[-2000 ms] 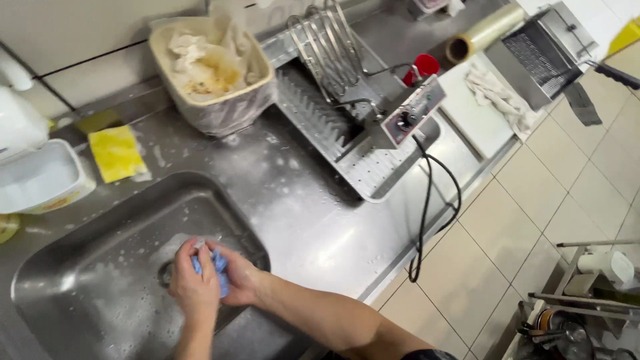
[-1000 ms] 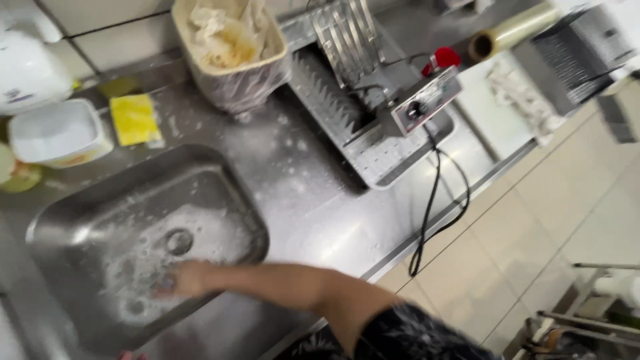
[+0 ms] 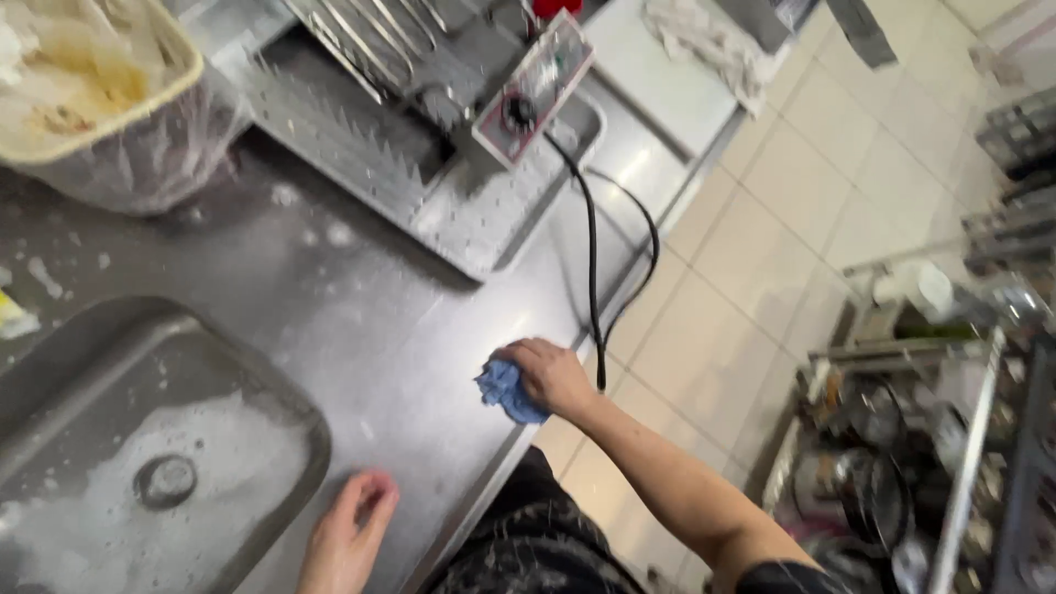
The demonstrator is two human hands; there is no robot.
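My right hand (image 3: 549,375) presses a crumpled blue cloth (image 3: 507,394) onto the stainless steel counter (image 3: 396,346), close to its front edge. Left of it, my left hand (image 3: 355,516) is over the counter beside the sink's right rim, thumb and fingers curved apart, holding nothing. The steel sink (image 3: 280,404) has whitish suds around its drain (image 3: 166,481). Beyond my right hand, a black power cord (image 3: 591,247) hangs in a loop over the counter edge from a control box with a knob (image 3: 536,91).
A bag-lined plastic bin (image 3: 157,132) with food waste stands at the back left. A metal drip tray (image 3: 495,223) holds the heating-coil unit. A white board (image 3: 660,91) with a cloth (image 3: 709,45) lies further right. A cluttered rack (image 3: 973,437) stands across the tiled floor (image 3: 726,256).
My right hand has moved from the sink to the counter's front edge with the blue cloth. Earlier, both hands were together around the cloth over the sink. The view has shifted right.
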